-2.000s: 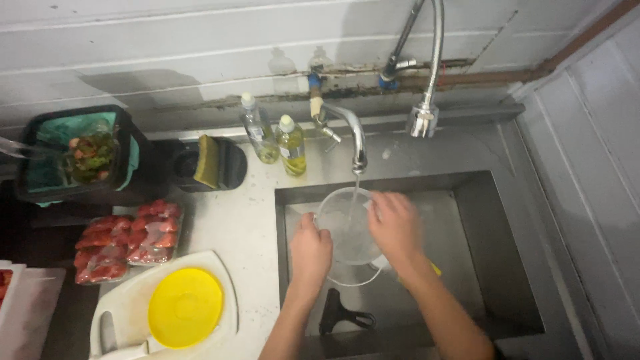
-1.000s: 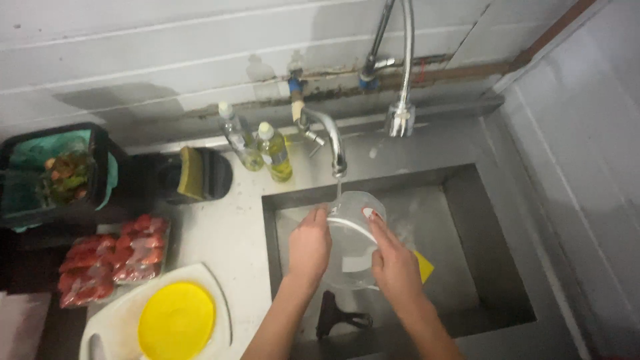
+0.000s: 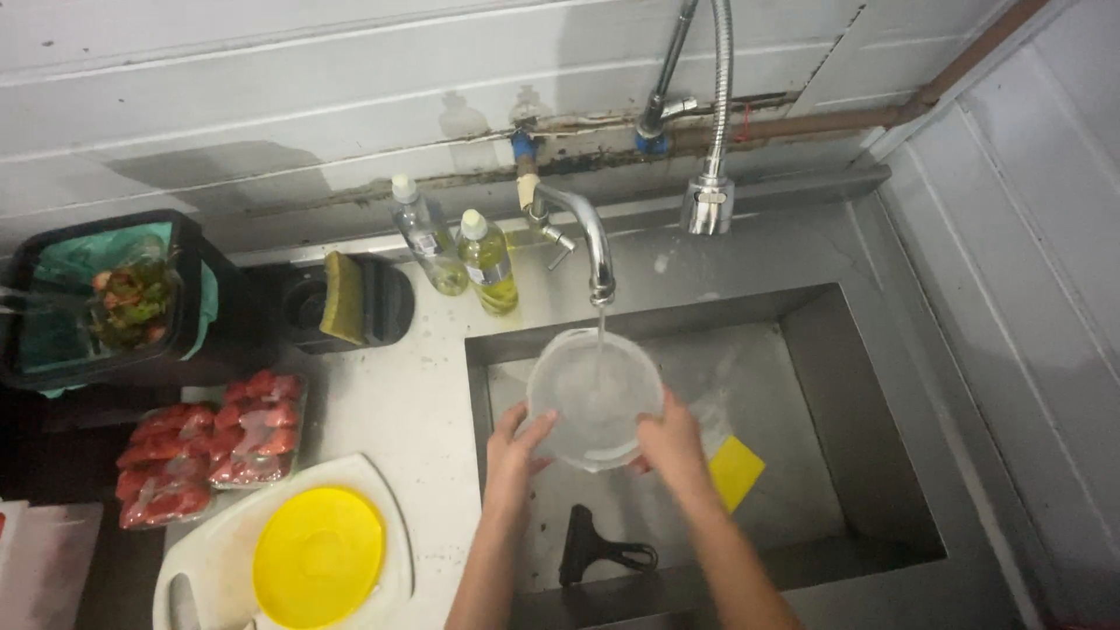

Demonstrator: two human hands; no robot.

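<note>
A round clear plastic container (image 3: pixel 595 398) is held between both hands over the steel sink (image 3: pixel 875 455), its opening under the running faucet (image 3: pixel 595 245). My left hand (image 3: pixel 516 451) grips its left rim and my right hand (image 3: pixel 669 437) its right rim; the fingers beneath are partly hidden. Water falls into the container. On the sink floor lie a black squeegee-like tool (image 3: pixel 604 547), below my hands, and a yellow cloth or sponge (image 3: pixel 737 471), right beside my right wrist.
Left of the sink are a white cutting board (image 3: pixel 394 534) with a yellow round lid (image 3: pixel 319 557), packed strawberries (image 3: pixel 258 429), a lined black bin (image 3: pixel 188 289) with scraps, a sponge (image 3: pixel 343 297) in a black holder, and two soap bottles (image 3: pixel 490 267). A second, flexible faucet (image 3: pixel 709 201) hangs behind the sink.
Both hands have shifted their hold to opposite sides of the container, whose round opening now faces up under the stream; one second ago it was tilted, with the hands nearer its top and right.
</note>
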